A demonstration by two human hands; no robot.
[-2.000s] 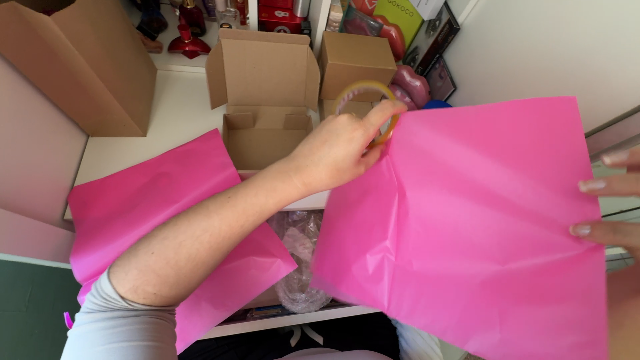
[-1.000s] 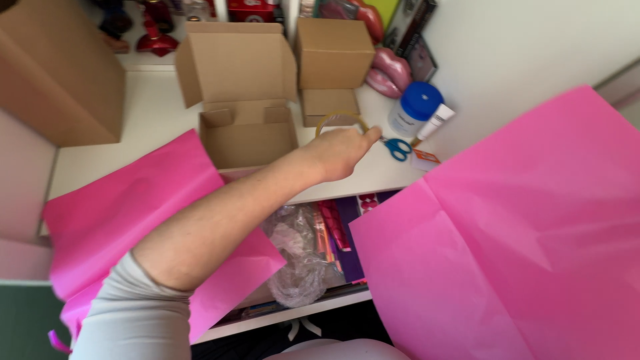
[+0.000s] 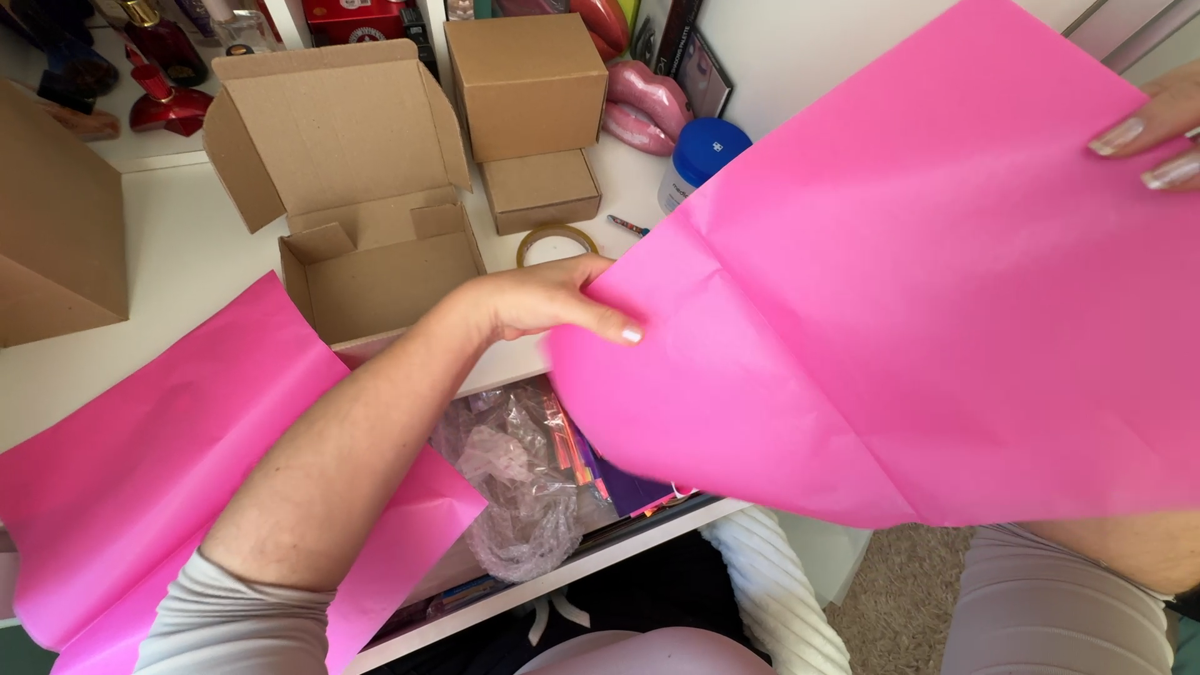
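Observation:
My left hand (image 3: 562, 298) grips the left edge of a large pink paper sheet (image 3: 900, 309), thumb on top and fingers hidden underneath. At the far right edge of the view, my right hand (image 3: 1158, 141) holds the same sheet near its upper right corner; only its fingertips show. A second pink sheet (image 3: 178, 441) lies at the left under my left forearm. Just behind my left hand a roll of yellowish tape (image 3: 557, 246) rests on the white desk, and an open cardboard box (image 3: 375, 272) stands to its left.
Closed cardboard boxes (image 3: 525, 89) are stacked behind the tape. A blue-lidded jar (image 3: 708, 155) and pink lips ornament (image 3: 647, 108) stand at the back. Below the desk edge, an open drawer holds bubble wrap (image 3: 520, 497). A tall cardboard box (image 3: 56, 216) is at the left.
The tape roll, in my left hand two seconds ago, now lies on the desk. My left hand has taken hold of the large sheet's left edge. My right hand has come back into view.

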